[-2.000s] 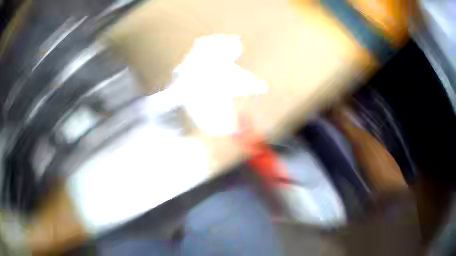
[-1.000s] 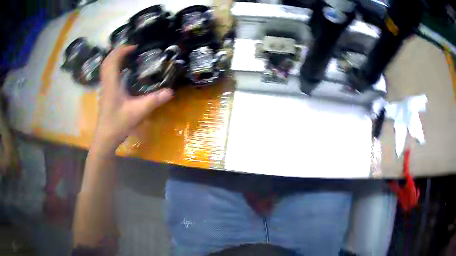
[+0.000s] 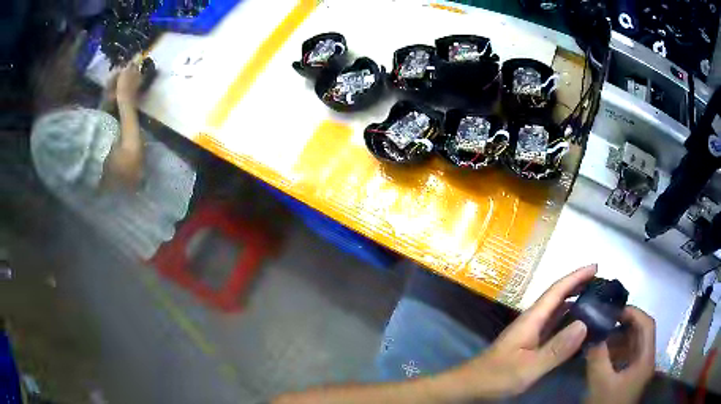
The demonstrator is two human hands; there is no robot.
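Observation:
A dark round housing (image 3: pixel 599 308) is held between my two hands at the bench's front edge, at the lower right. My left hand (image 3: pixel 545 335) has its fingers and thumb around its left side. My right hand (image 3: pixel 628 355) grips it from the right and below. The inside of this housing cannot be made out. Several black housings with circuit boards and thin wires, such as one at the front (image 3: pixel 405 134), stand in a cluster on the bench.
A white machine with metal mechanisms (image 3: pixel 635 167) and a black cylindrical driver (image 3: pixel 680 189) are at the right. Orange tape (image 3: pixel 443 213) covers the bench front. Another person (image 3: pixel 118 166) sits at the far left, near a red stool (image 3: pixel 217 256). A red item shows at the lower right edge.
The view has swung left. My left hand has left the housing cluster and now holds a housing at the bench edge. My right hand has come into view on it.

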